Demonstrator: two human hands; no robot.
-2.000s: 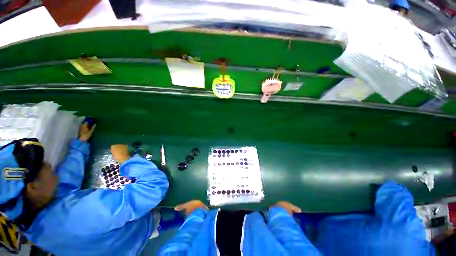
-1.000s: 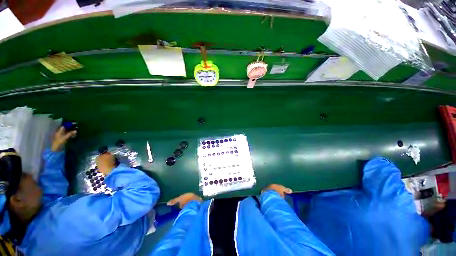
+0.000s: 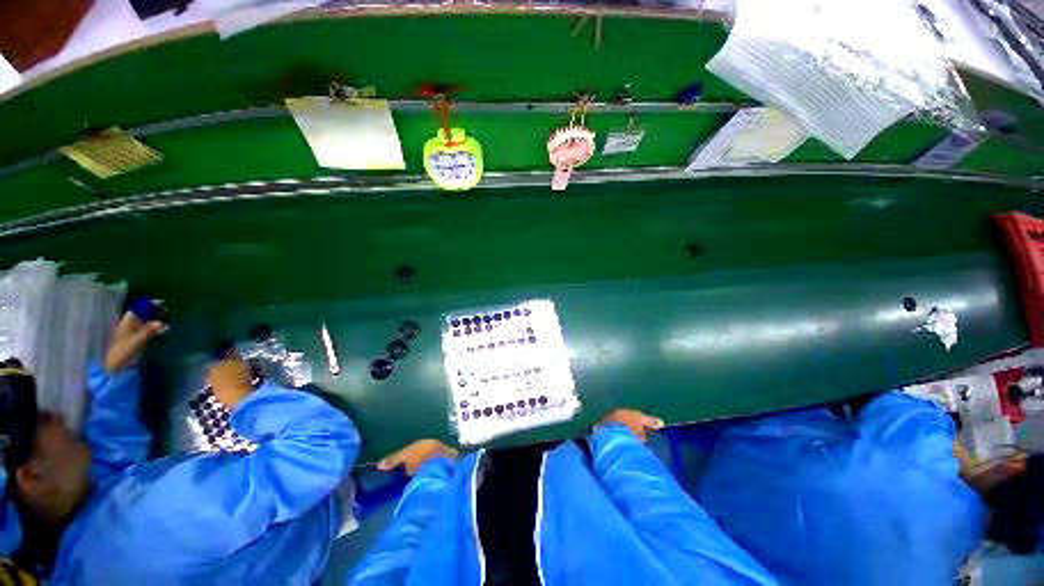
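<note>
A white parts tray [image 3: 509,366] lies on the green bench in front of me. It has rows of small dark discs, densest in the top and bottom rows, with sparser marks between. My left hand [image 3: 419,456] rests at the bench's front edge, left of the tray's near corner, and holds nothing that I can see. My right hand [image 3: 629,421] rests at the same edge, right of the tray, with no object visible in it. Neither hand touches the tray. Their undersides are hidden.
Loose dark discs [image 3: 396,348] and a thin whitish stick [image 3: 330,349] lie left of the tray. A neighbour [image 3: 206,481] works over a disc-filled tray [image 3: 214,419]. Another blue-sleeved person [image 3: 824,481] is at right. A shiny scrap [image 3: 940,327] and red bin [image 3: 1022,269] are far right.
The view has shifted, so the tray and hanging cards sit further left and higher. My hands stay at the bench edge. The right-hand person's sleeve has pulled back from the bench.
</note>
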